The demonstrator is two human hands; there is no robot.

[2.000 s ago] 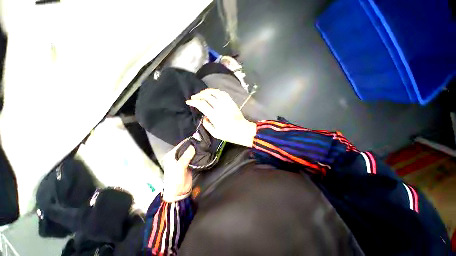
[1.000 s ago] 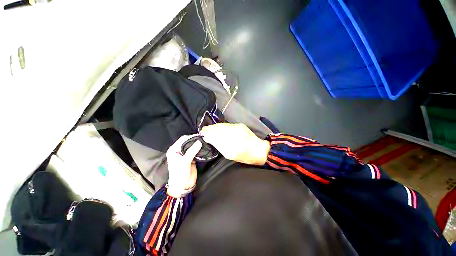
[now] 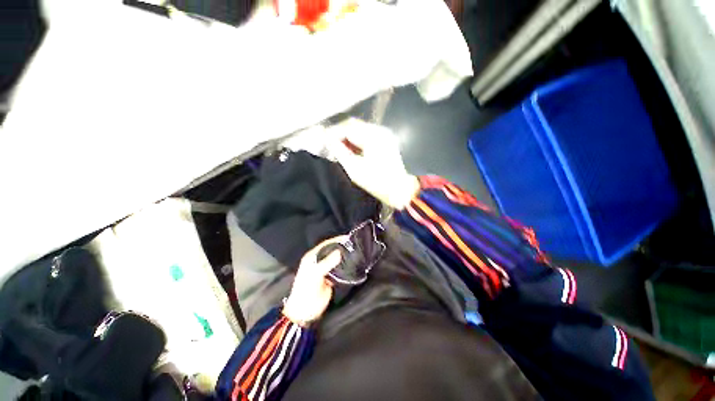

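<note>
A soft black bag (image 3: 290,204) lies over my lap, its pale-edged mouth open towards me and a small silvery puller at its far end. My left hand (image 3: 313,283) grips the fabric at the near side of this mouth. My right hand (image 3: 378,163) is off the mouth, raised beyond the bag near the table edge. Its fingers are washed out by glare, with a small dark reddish spot beside them; I cannot tell if it holds anything.
The white-covered table (image 3: 196,86) spans the upper left, with a blurred red-orange item (image 3: 307,11) on it. More black bags (image 3: 117,352) are piled at lower left beside a pale sack with green marks (image 3: 149,258). A blue bin (image 3: 588,172) stands right on the grey floor.
My right hand has left the bag mouth and moved up and away towards the table edge. My left hand still holds the bag. The view has shifted, showing more of the table.
</note>
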